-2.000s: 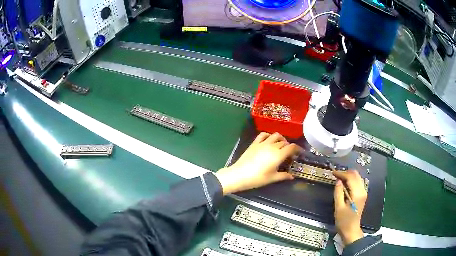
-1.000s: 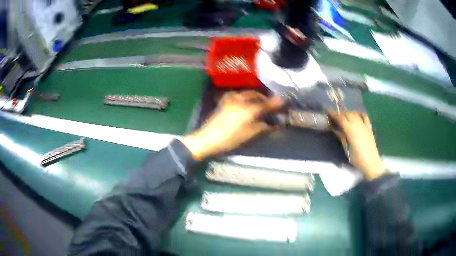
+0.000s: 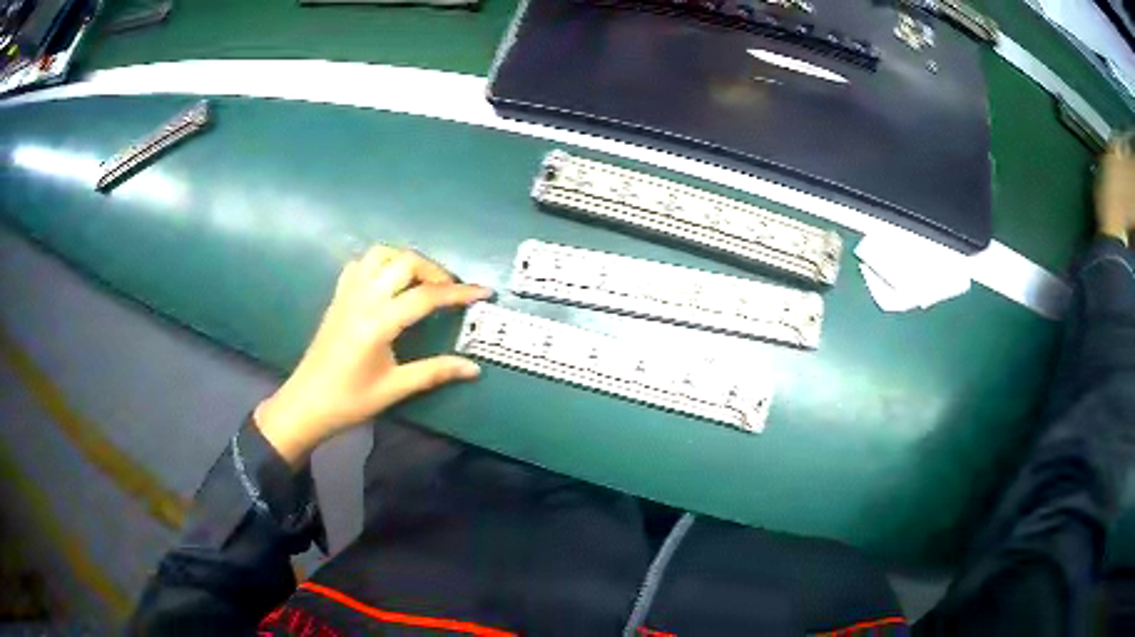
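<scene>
Three silver-grey carrier strips lie side by side on the green bench: the far one (image 3: 691, 218), the middle one (image 3: 666, 295) and the near one (image 3: 612, 371). My left hand (image 3: 380, 330) is empty, its thumb and forefinger apart just beyond the left end of the near strip, not clearly touching it. My right hand (image 3: 1116, 187) is small and cut off by the right edge, close to the end of another strip (image 3: 1085, 125); whether it holds that strip cannot be told.
The black mat (image 3: 747, 125) lies beyond the strips, bearing a white pointed blade (image 3: 798, 66), a dark slotted strip (image 3: 797, 35) and small metal pieces (image 3: 915, 37). A white wipe (image 3: 909, 274) lies at its near right edge. Another strip (image 3: 154, 146) lies at left.
The view has tilted down. Both hands have left the mat: my left hand has let go and moved toward the near strips, my right hand has moved far right. The strip they held has left the mat.
</scene>
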